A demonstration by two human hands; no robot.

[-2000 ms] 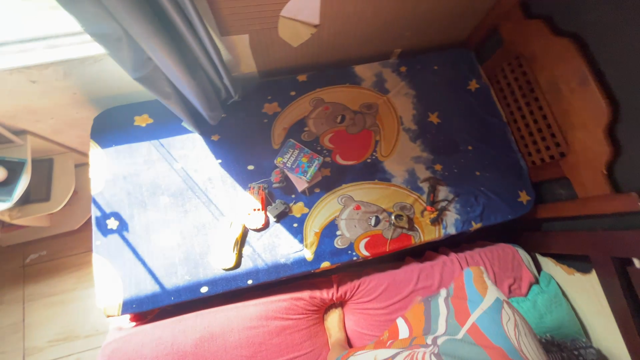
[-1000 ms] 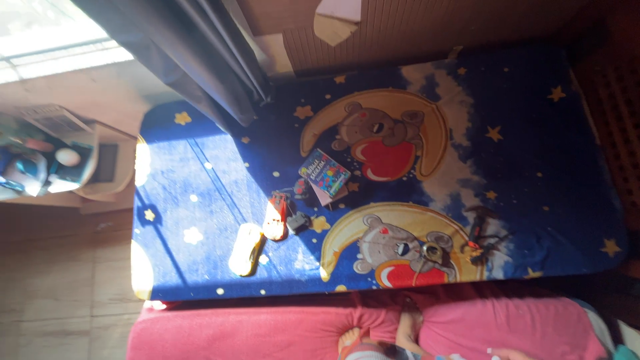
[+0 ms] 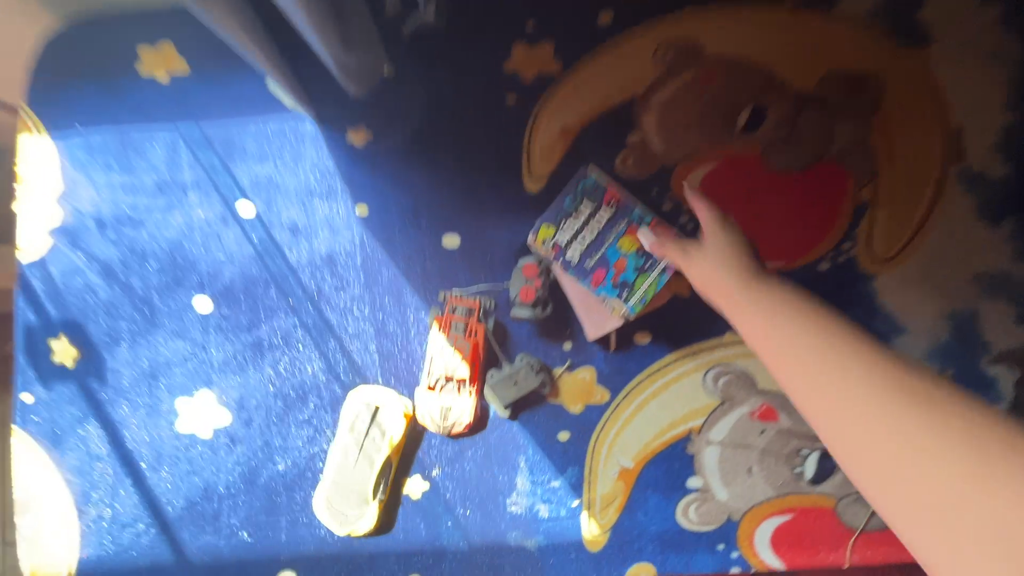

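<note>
My right hand (image 3: 704, 248) reaches in from the lower right. One fingertip touches the right edge of a colourful booklet or book (image 3: 604, 240) bearing writing; another finger stands apart from it, and the rest are hard to make out. A pink sheet or card (image 3: 588, 304) sticks out beneath. At its lower left are a dark remote with red buttons (image 3: 530, 286) and a grey remote or small device (image 3: 517, 385). Farther left lie a red toy car (image 3: 454, 364) with framework showing and a yellow toy car (image 3: 363, 460). My left hand is out of view.
A blue blanket (image 3: 240, 264) printed with stars, moons and bears covers the bed. A grey curtain (image 3: 344, 40) hangs over its upper edge. Bright sunlight falls across the left part, and the right part is in shade. A thin cord (image 3: 859, 532) shows at the lower right.
My right hand and forearm have come in from the lower right and reached the booklet. The view has moved much closer to the bed.
</note>
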